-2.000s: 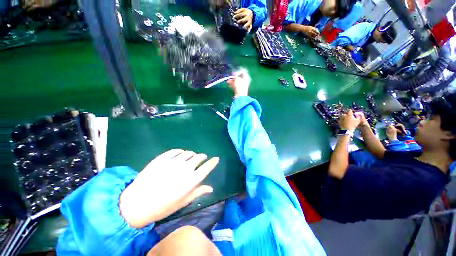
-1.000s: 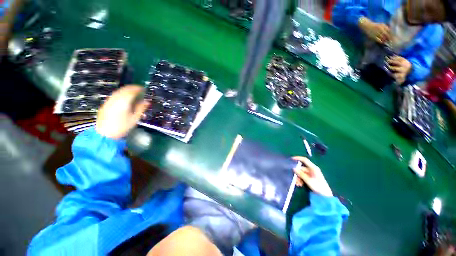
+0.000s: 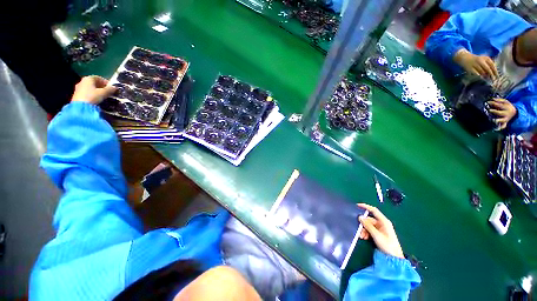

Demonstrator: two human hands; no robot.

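Note:
My left hand (image 3: 91,91) grips the left edge of a filled pocket tray (image 3: 143,86), tilted on top of a tray stack (image 3: 154,131) at the left. Dark ring parts sit in its pockets. My right hand (image 3: 380,228) holds the right edge of a smooth, shiny dark sheet (image 3: 321,216) with pale strips on two sides, lying at the bench's front edge. A second filled pocket tray (image 3: 228,116) lies on white sheets (image 3: 272,124) between the two.
A metal stand (image 3: 344,64) rises behind the sheet, with tweezers (image 3: 334,151) by its foot. Loose parts (image 3: 348,104) lie behind it. A short white tool (image 3: 378,189) and dark part (image 3: 394,196) lie beyond my right hand. Another worker's hands (image 3: 480,64) are at upper right.
My view has turned left. My left hand has moved from the tray stack's right side to the top tray's left edge and grips it; that tray is now tilted. My right hand stays on the dark sheet.

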